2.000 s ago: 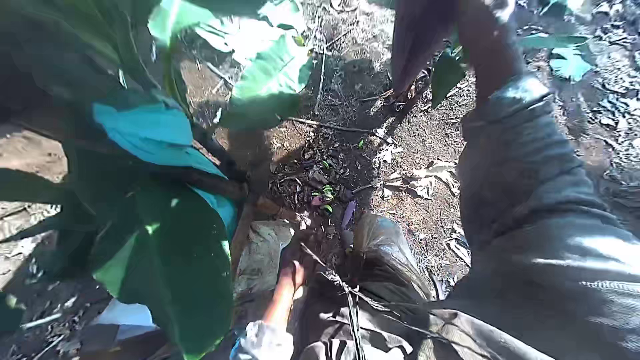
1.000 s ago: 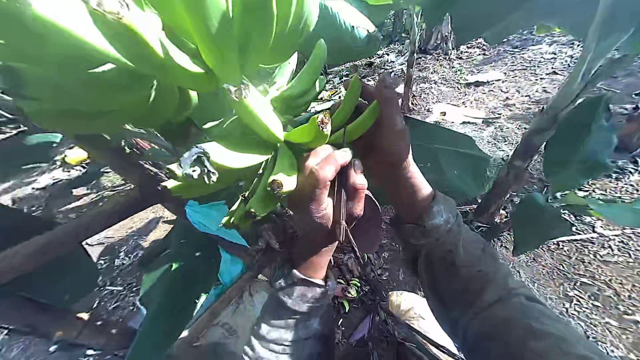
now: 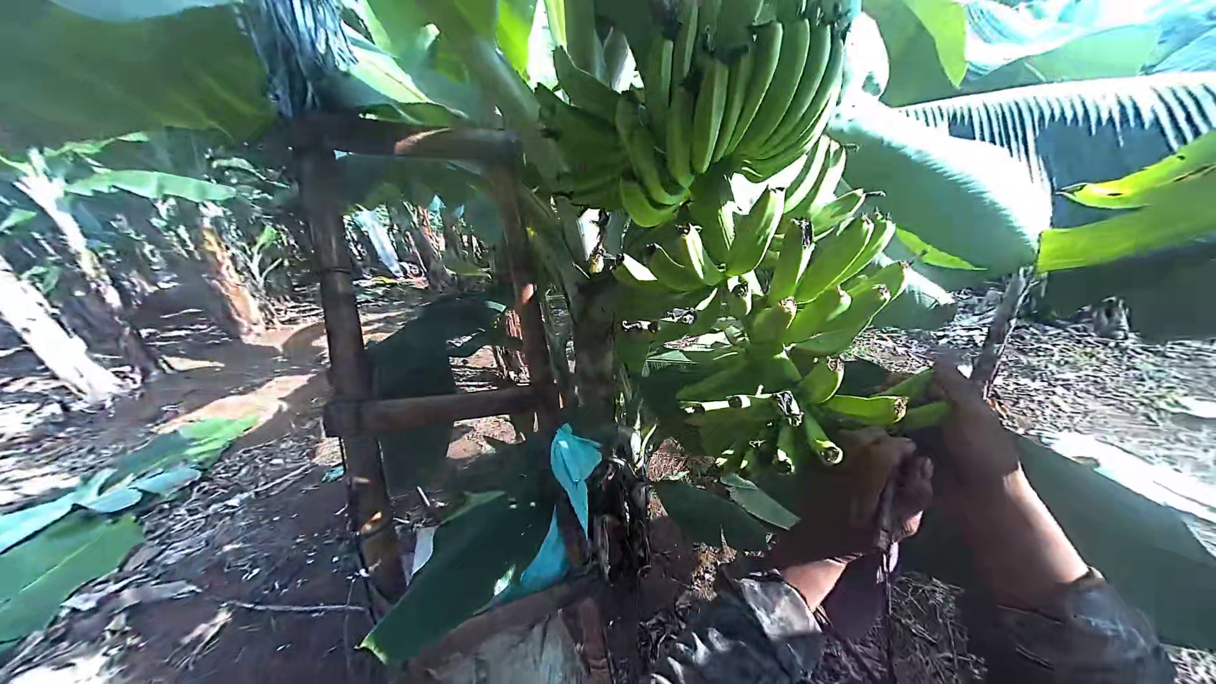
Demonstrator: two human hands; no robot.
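Observation:
A large bunch of green bananas hangs at the upper middle, its lower hands reaching down toward my hands. My left hand is closed around thin dark strands that hang down below it, just under the lowest bananas. Close beside it on the right, my right hand is raised against the tips of the lowest bananas; its fingertips are partly hidden, and what it holds is unclear. A dark purple banana bract hangs behind and below my left hand.
A wooden ladder stands left of the banana stem. Blue plastic hangs low beside the stem. Broad banana leaves spread at the right, and a cut leaf lies on the littered ground. More banana plants stand behind.
Two seconds ago my hands were low and apart; from one second ago they are together at the lowest bananas. The view has tilted up, showing more of the bunch and the ladder.

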